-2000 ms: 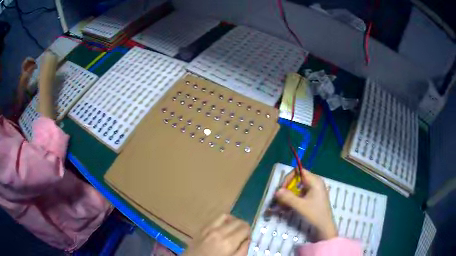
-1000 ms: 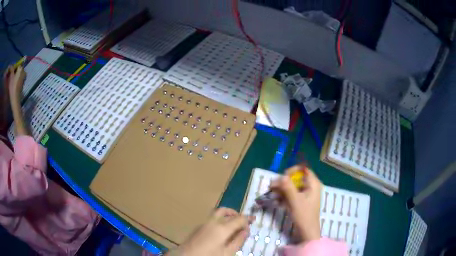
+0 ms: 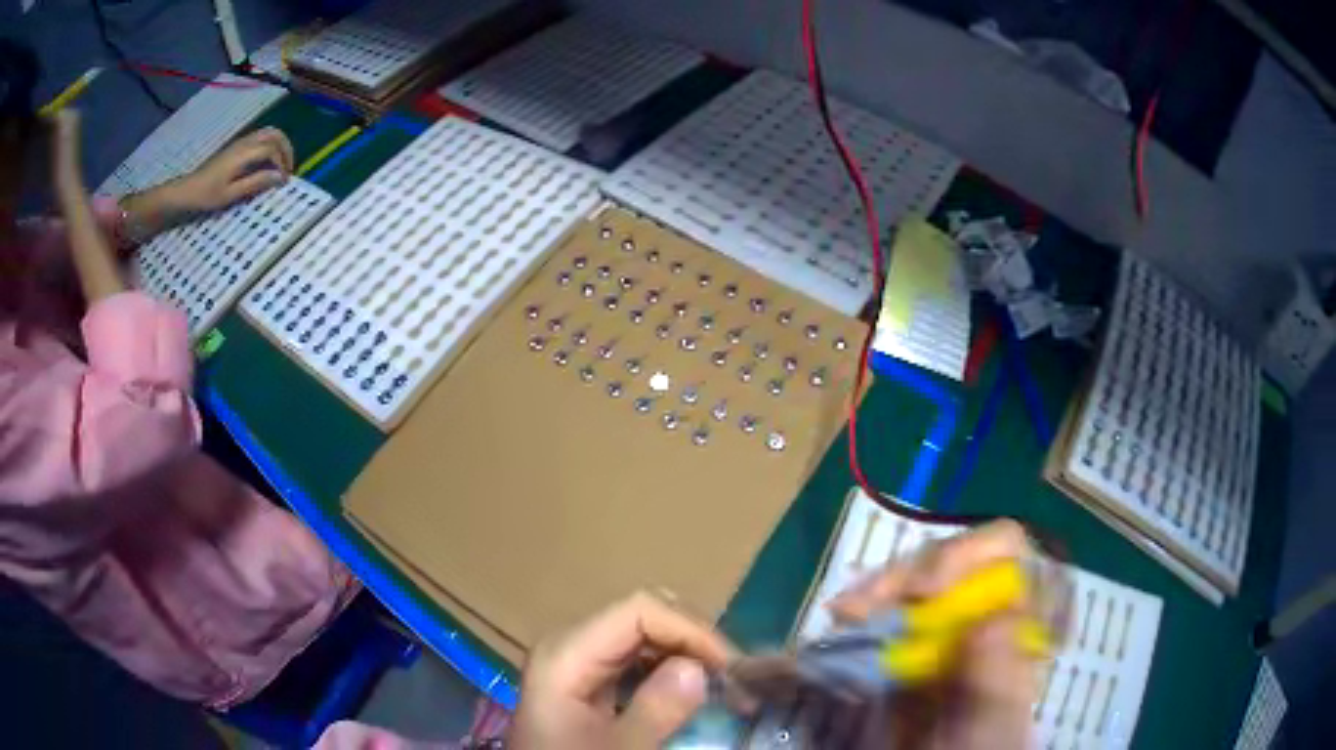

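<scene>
My right hand (image 3: pixel 952 630), blurred, holds the wired hand tool (image 3: pixel 960 615) with its yellow grip; its grey front points left toward my left hand. My left hand (image 3: pixel 623 677) is at the lower middle, fingers bent, near the tool's tip; whether it pinches a small part cannot be told. Under my right hand lies the white work board (image 3: pixel 1116 645) with rows of slim dumbbell-shaped strips. Small bright silver studs (image 3: pixel 700 435) stand in rows on the upper half of the brown cardboard sheets (image 3: pixel 572 506).
The red tool cable (image 3: pixel 865 293) hangs across the view. Filled white boards (image 3: pixel 425 249) lie at the back and left. Stacked boards (image 3: pixel 1158 425) stand at right. A paper slip (image 3: pixel 926 301) and crumpled clear plastic (image 3: pixel 1011 271) lie behind. A co-worker in pink (image 3: pixel 132 484) sits at left.
The tool has turned from upright to pointing left, its tip now close to my left hand. The cable has swung right. The co-worker's other hand now shows over the left board. The view has shifted.
</scene>
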